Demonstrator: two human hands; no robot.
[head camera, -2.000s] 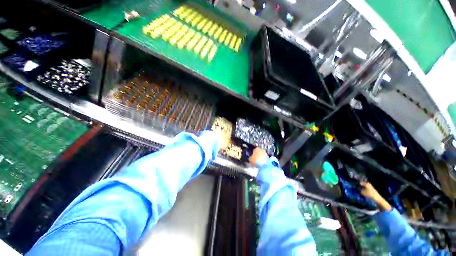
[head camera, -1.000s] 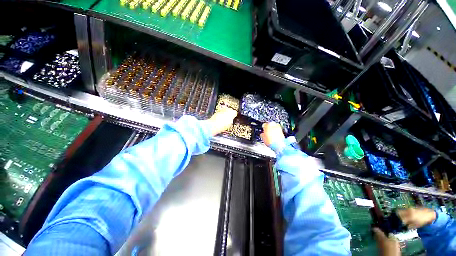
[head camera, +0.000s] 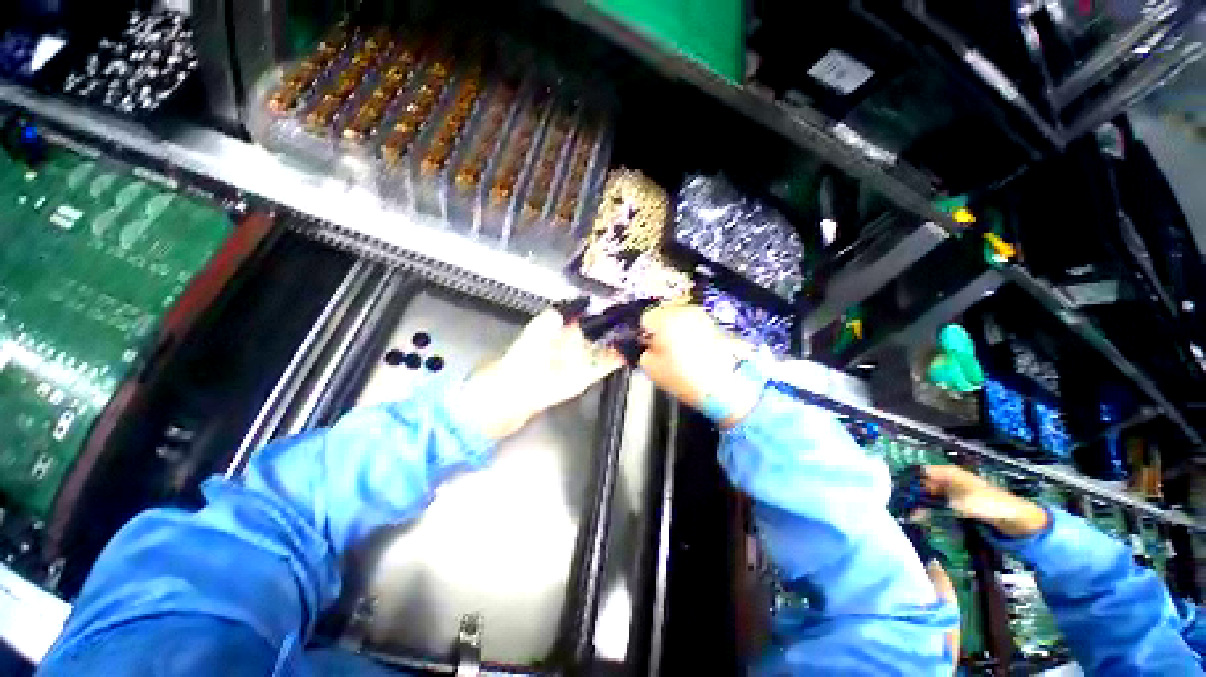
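My left hand (head camera: 549, 368) and my right hand (head camera: 688, 355) meet over the rail at the front of the parts shelf. Their fingertips are black, which looks like finger cots, and they touch or nearly touch. The picture is blurred, and I cannot tell if small parts are between the fingers. Just behind the hands, cream parts (head camera: 630, 218) lie heaped in a bin. Silver-grey parts (head camera: 741, 232) lie in the bin to their right, with purplish-blue parts (head camera: 747, 321) in front of them.
Ridged clear trays (head camera: 437, 146) of orange-brown parts stand behind to the left. A metal plate (head camera: 463, 529) with several black dots lies below my hands. A circuit board (head camera: 93, 304) is at the left. Another person's hand (head camera: 985, 500) works over boards at the right.
Both hands have drawn back from the bins towards me and come together. The view has dipped and moved closer. The other person's hand has shifted up and left.
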